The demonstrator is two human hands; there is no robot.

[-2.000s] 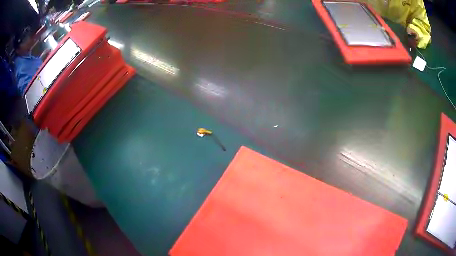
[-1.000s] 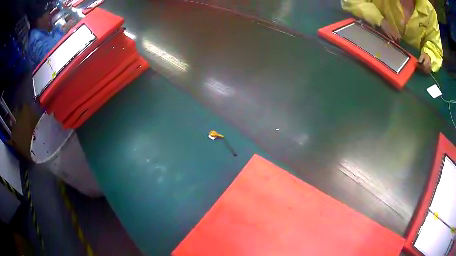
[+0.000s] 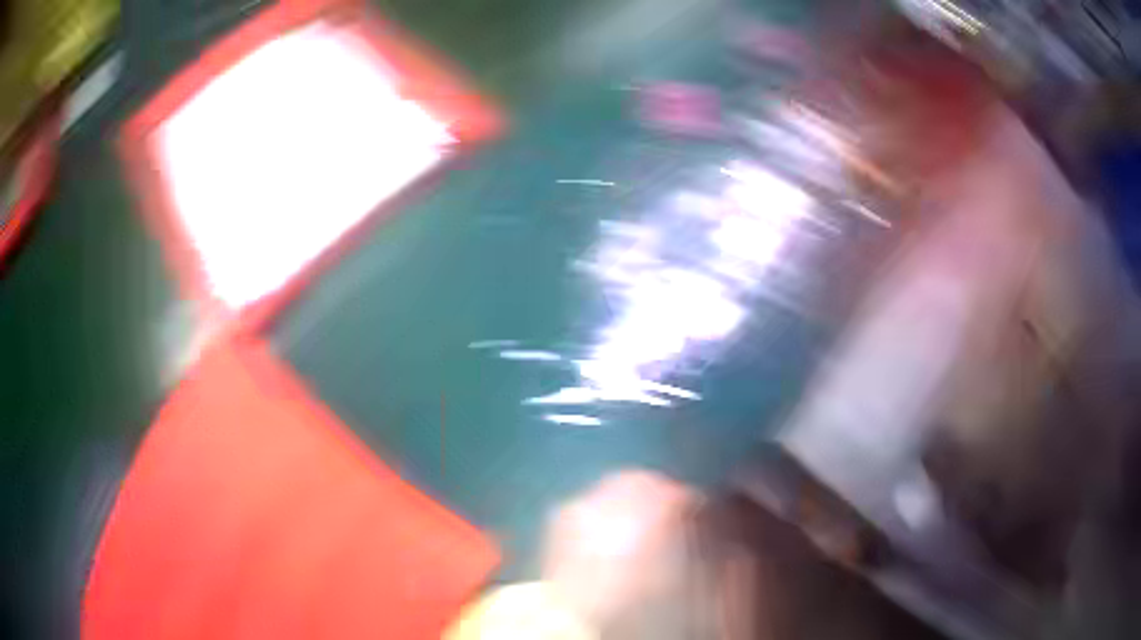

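Note:
The whole view is strongly blurred. What looks like my right hand is at the bottom centre, with a yellow sleeve edge below it. Its fingers cannot be made out, nor whether it holds anything. My left hand is out of the picture. A flat red foam pad lies at the lower left, to the left of the hand. Above it, a bright white display panel lies on another red foam tray. A glittering white heap of strips lies on the green bench beyond the hand.
Small pink pieces lie behind the heap. A blurred red area is at the upper right, with a pale, blurred structure below it. A yellow-clothed part of a person shows at the upper left edge.
The view has swung right. The foam pad and panel now appear on the left, and the white heap has come into view. The stacked trays have left view; a blurred hand has appeared.

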